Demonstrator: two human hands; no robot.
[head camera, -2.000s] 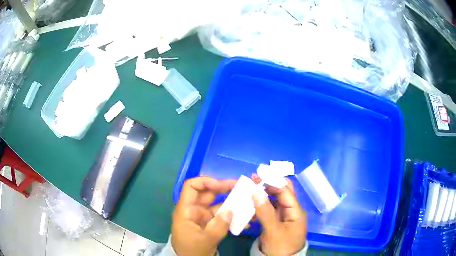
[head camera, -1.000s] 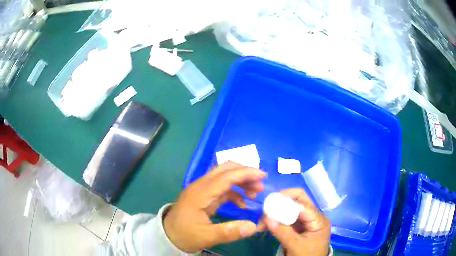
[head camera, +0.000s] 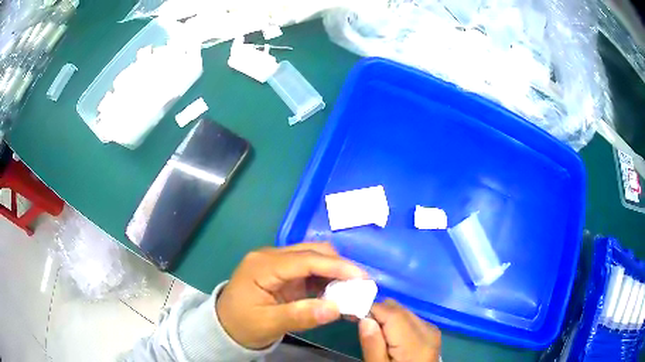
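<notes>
My left hand (head camera: 279, 297) holds a small white piece (head camera: 351, 296) between thumb and fingers at the front rim of the blue tray (head camera: 452, 134). My right hand (head camera: 399, 336) is just right of it, with its fingertips against the piece's lower right side. Whether the right hand pinches something small there is hidden. A white absorbent block (head camera: 357, 208) lies in the tray above my hands. A small white cap-like piece (head camera: 430, 218) lies to its right, and a clear sleeve (head camera: 478, 249) lies further right.
A smartphone (head camera: 188, 193) lies left of the tray. Beyond it are a clear tub (head camera: 86, 107) heaped with white pieces, a small white strip (head camera: 192, 112) and another clear sleeve (head camera: 295, 90). A large plastic bag (head camera: 452, 53) spans the back. A blue slotted tray (head camera: 597, 297) stands at right.
The white block has left my left hand and lies in the tray. The white piece has passed from my right hand to my left. The small cap-like piece now lies in the tray.
</notes>
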